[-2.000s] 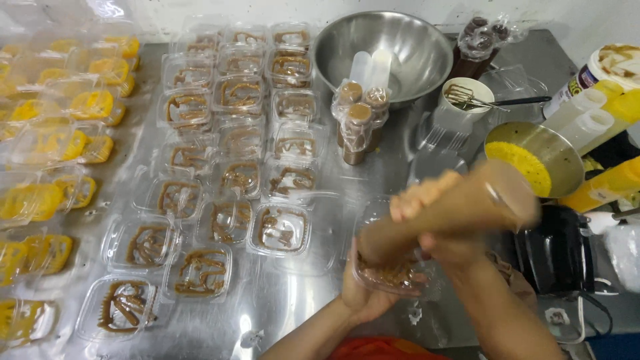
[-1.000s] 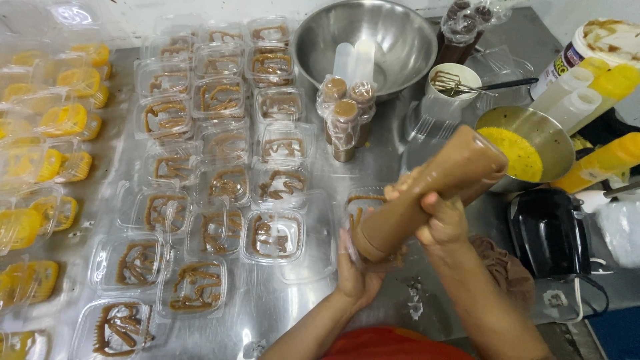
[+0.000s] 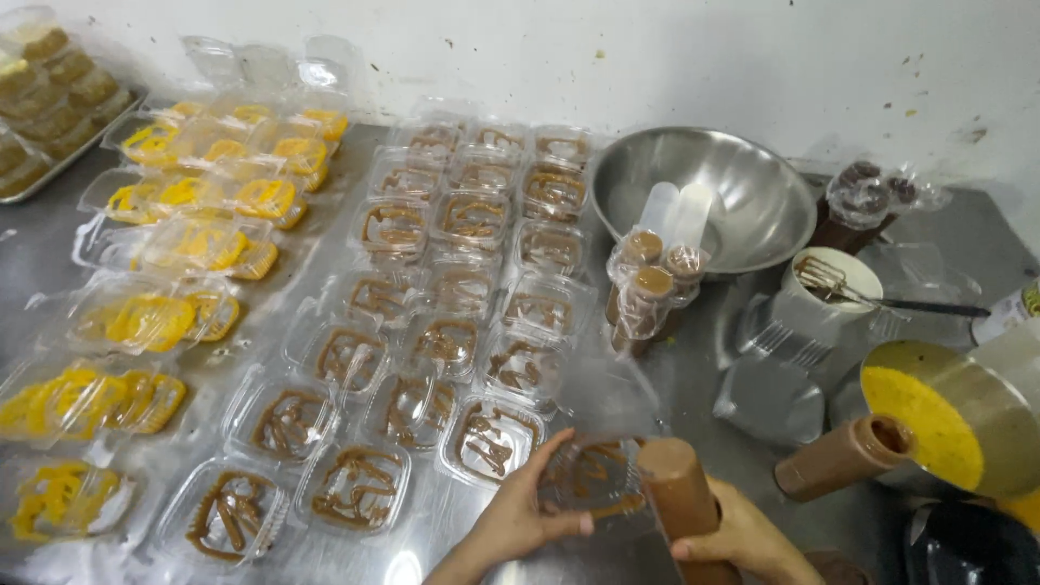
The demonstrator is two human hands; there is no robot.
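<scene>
My right hand (image 3: 735, 528) grips a squeeze bottle (image 3: 678, 487) filled with brown sauce, its flat base toward the top of the view; the nozzle end is hidden. My left hand (image 3: 528, 504) has its thumb and fingers around the left side of a clear plastic clamshell container (image 3: 589, 475) that has brown sauce streaks in it. To the left, rows of open clear clamshells (image 3: 491, 439) hold similar brown streaks. Farther left are clamshells with yellow sauce (image 3: 146, 321). Upright brown-filled bottles (image 3: 650, 284) with plastic wrap stand before the steel bowl.
A large steel bowl (image 3: 764, 195) is at the back. To the right are a white cup (image 3: 861, 276) with a whisk, empty clamshells (image 3: 768, 402), a brown bottle (image 3: 845, 459) leaning by a pan of yellow liquid (image 3: 922, 422), and a black object (image 3: 967, 544). A tray of filled containers (image 3: 57, 166) sits far left.
My right hand has brought the bottle from a slanted hold over my left hand to the right side of the clamshell. The view has shifted, showing more wall and the left tray.
</scene>
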